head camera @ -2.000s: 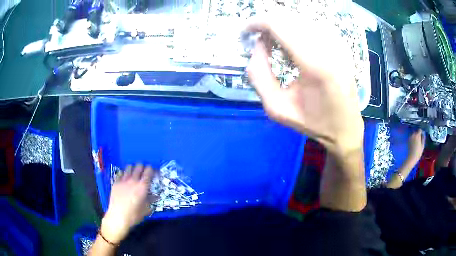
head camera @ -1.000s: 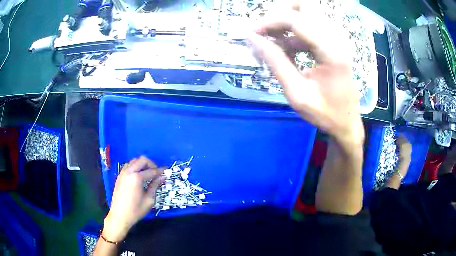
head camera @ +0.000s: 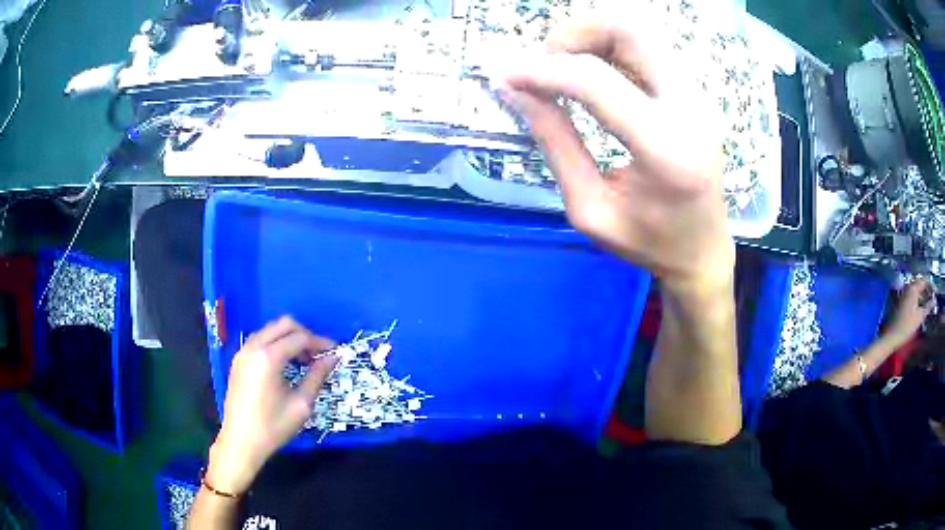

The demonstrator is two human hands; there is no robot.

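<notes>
The large blue bin (head camera: 466, 321) lies in front of me with a loose pile of white stemmed parts (head camera: 363, 399) at its near left. My left hand (head camera: 259, 388) is at the pile's left edge, thumb and index finger pinched on a small stemmed part (head camera: 340, 353). My right hand (head camera: 648, 181) is raised over the bench, thumb and index fingertips close together beside the bright metal fixture (head camera: 435, 98). Glare hides whether anything is between them. A wide pale tray (head camera: 767, 202) with a dense heap of small components lies under and behind my right hand.
A metal actuator (head camera: 192, 78) with tubing stands at the left of the bench. A dark flat rectangle (head camera: 790, 171) is right of the tray. A round bowl feeder (head camera: 881, 109) is at far right. Filled side bins (head camera: 119, 352) stand left and right. Another person's hand (head camera: 907, 311) is at right.
My left hand has gone from spread over the pile to a pinch on one part. My right hand stays raised, its fingertips now closer together at the fixture. The other person's hand moved up and right.
</notes>
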